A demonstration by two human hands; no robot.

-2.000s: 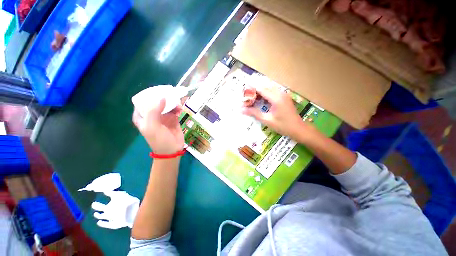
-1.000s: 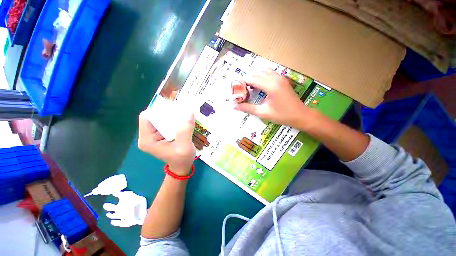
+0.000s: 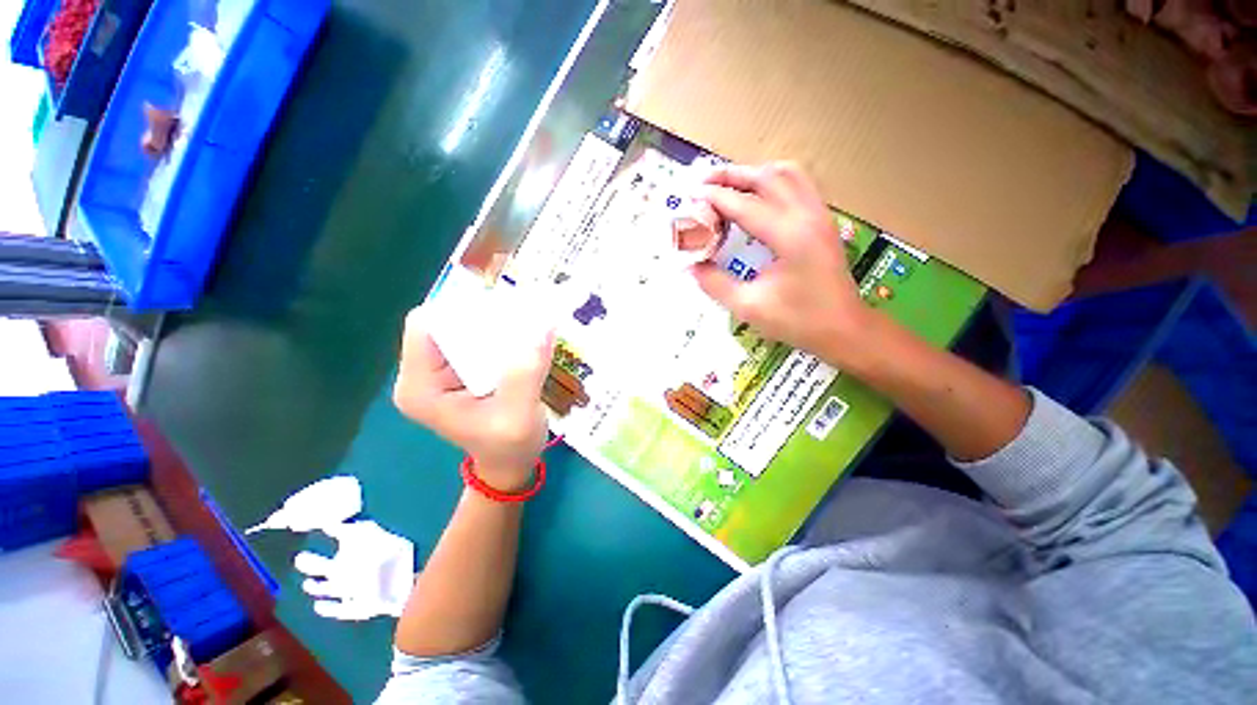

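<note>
My left hand point(image 3: 476, 400), with a red band at the wrist, is closed around a white squeeze bottle point(image 3: 483, 324). The bottle is overexposed, and its nozzle cannot be made out against the bright mat. My right hand point(image 3: 793, 255) holds a small pinkish-brown moulded part point(image 3: 696, 237) between thumb and fingers, with its open-looking end facing left. Both hands are apart, above the green and white printed work mat point(image 3: 648, 475).
A cardboard flap point(image 3: 882, 138) overlaps the mat. Pinkish-brown parts point(image 3: 1220, 41) lie top right. A white glove point(image 3: 361, 572) and white spouted bottle point(image 3: 314, 506) lie lower left. A shallow blue tray point(image 3: 172, 262) is at left; a blue tote point(image 3: 1103, 351) at right.
My left hand has come down and turned, so the nozzle seen two seconds ago no longer shows. The view has shifted. My right hand still holds the part.
</note>
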